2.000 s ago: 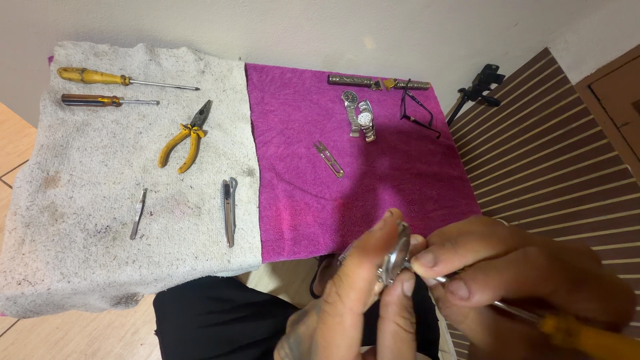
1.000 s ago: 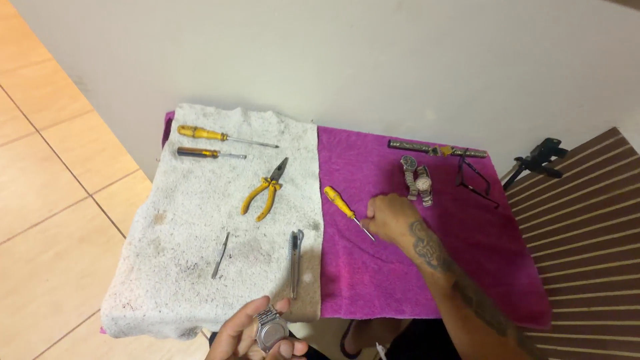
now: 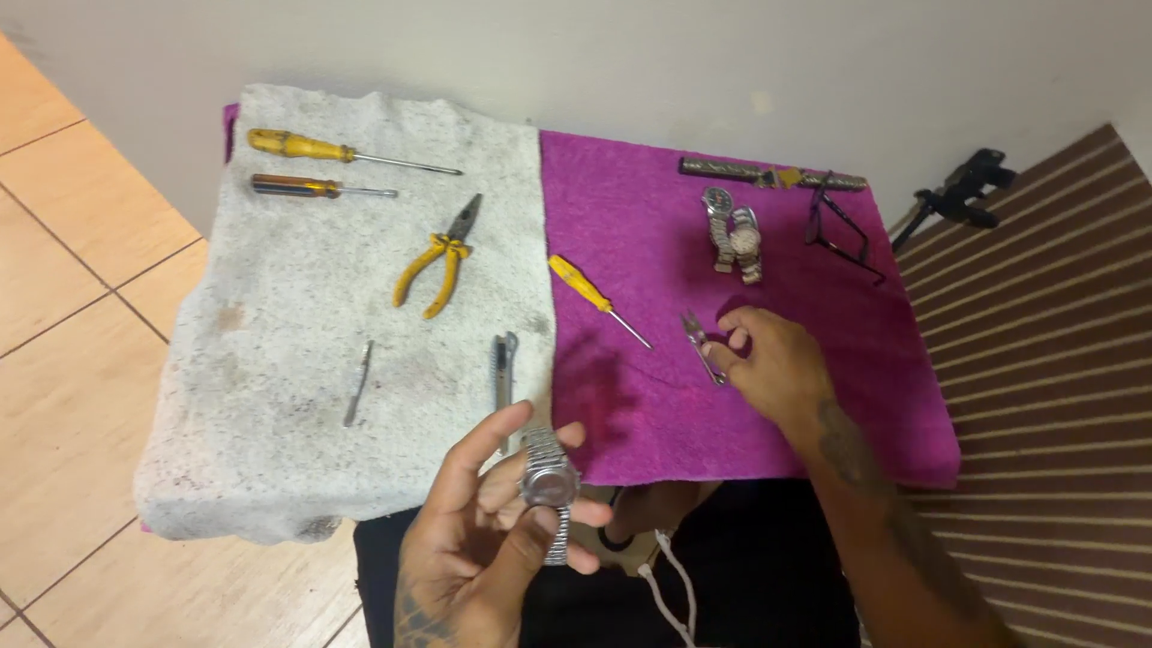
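My left hand point(image 3: 495, 522) holds a silver metal-band wristwatch point(image 3: 549, 484), case back up, over the table's near edge. My right hand point(image 3: 765, 364) is at a small metal nail clipper point(image 3: 700, 346) on the magenta towel, its thumb beside or touching the clipper; whether it grips it cannot be told. A yellow-handled screwdriver point(image 3: 585, 285) lies on the towel left of the clipper. Behind my right hand lie two metal-band watches, one with a dark dial point(image 3: 717, 202) and one with a light dial point(image 3: 745, 241).
On the white cloth point(image 3: 270, 360) lie a large yellow screwdriver point(image 3: 301, 146), a smaller screwdriver point(image 3: 297, 186), yellow-handled pliers point(image 3: 436, 261), tweezers point(image 3: 358, 385) and a utility knife point(image 3: 502, 364). A patterned rod-like item point(image 3: 724, 169) and eyeglasses point(image 3: 841, 229) lie at the back right.
The yellow screwdriver, at the watch in my hands two seconds ago, now lies on the magenta towel. My right hand has moved right from beside it to the clipper. My left hand still holds the watch.
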